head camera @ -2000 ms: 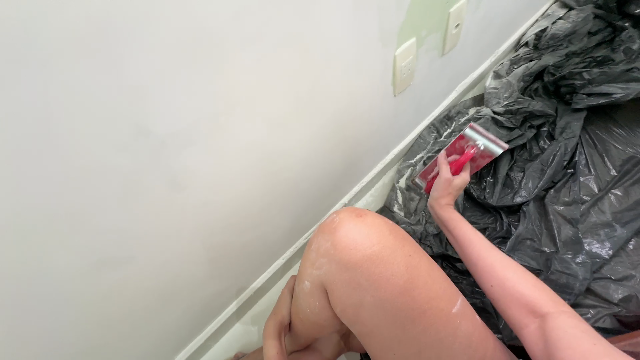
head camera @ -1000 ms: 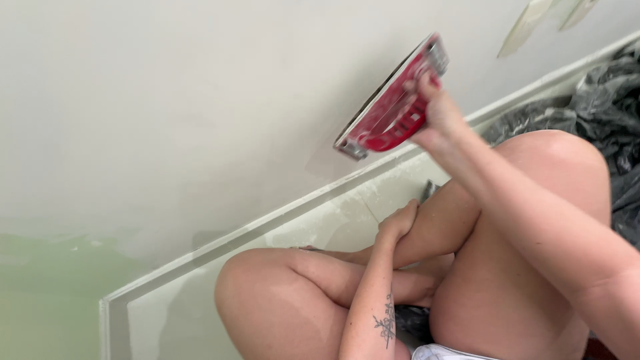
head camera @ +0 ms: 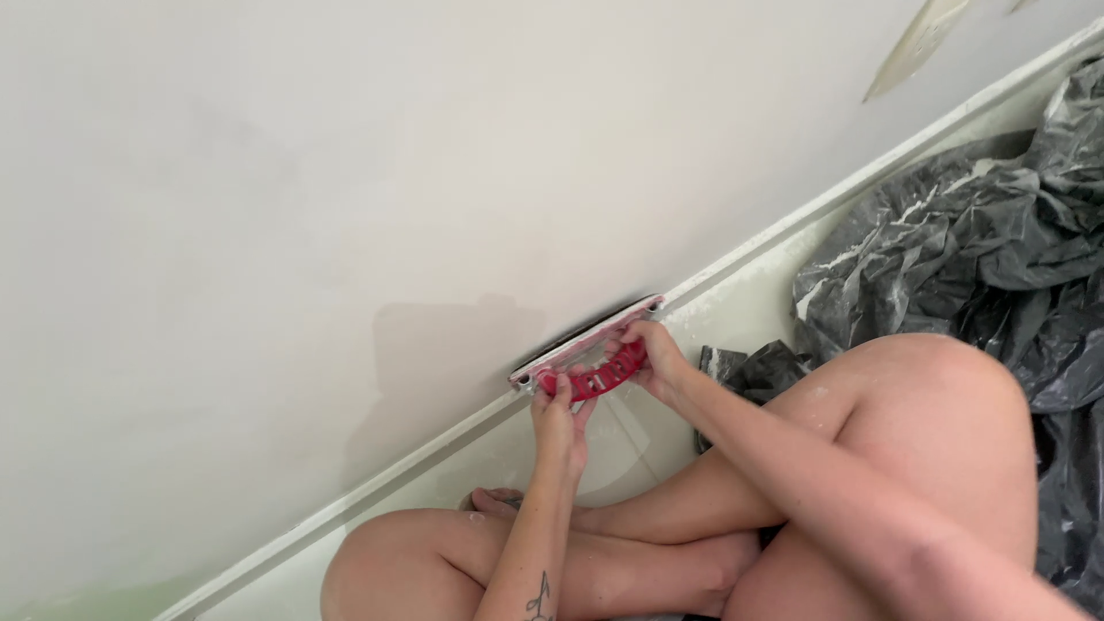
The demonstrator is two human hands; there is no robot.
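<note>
A red hand sander with a curved slotted handle [head camera: 609, 373] lies with its long flat pad along the foot of the pale wall [head camera: 362, 190], just above the baseboard [head camera: 431, 448]. My left hand [head camera: 561, 414] grips the lower left end of the sander. On the upper right end of the handle, my right hand [head camera: 652, 355] is closed. The sanding face is turned to the wall and mostly hidden; only its dark edge shows.
Crumpled black plastic sheeting [head camera: 966, 233] with white dust covers floor at the right. My crossed legs [head camera: 931, 414] are close below the sander. A cover plate [head camera: 918, 43] is on the wall at upper right, and dusty pale floor [head camera: 742, 306] runs beside the baseboard.
My right hand has brought the sander from the plastic sheeting across to the wall, then down to its foot. My left hand has left my leg and taken hold of the sander.
</note>
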